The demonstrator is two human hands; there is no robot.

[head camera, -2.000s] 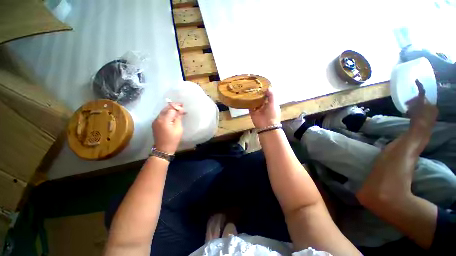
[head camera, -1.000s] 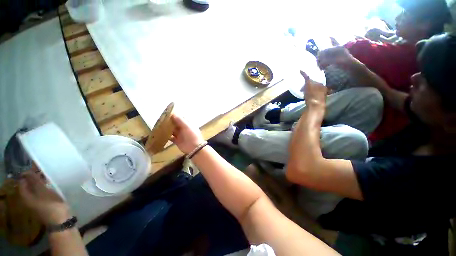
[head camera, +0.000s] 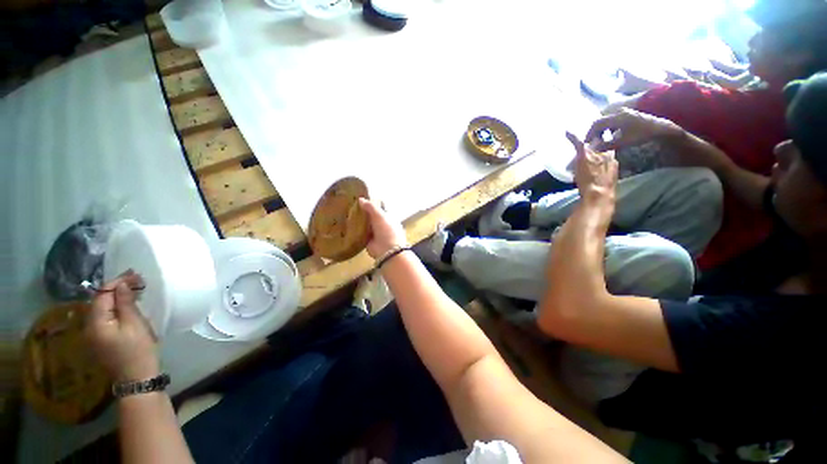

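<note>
My right hand [head camera: 385, 228] holds a wood-grain base [head camera: 337, 220] by its right edge, tilted up above the pallet edge. My left hand [head camera: 125, 326] is at the near left rim of a translucent white cover [head camera: 186, 276], fingers pinched together; whether they grip the rim or a small piece is unclear. The cover is tipped on its side. A flat white inner part [head camera: 249, 292] with moulded rings lies right of it. A second wood-grain base [head camera: 63, 362] lies at the left, partly behind my left hand. A dark base in clear plastic [head camera: 74, 258] lies behind it.
Bare pallet slats [head camera: 213, 145] run between two white-covered surfaces. An open base with fittings [head camera: 491, 139] lies on the right sheet [head camera: 363, 118]. White containers and a dark part stand at the far edge. Two people sit at the right, hands near the table edge.
The view has swung right. The white cover was lifted by my left hand, uncovering the inner part, and is now lower beside it. The base in my right hand has turned its broad face into view.
</note>
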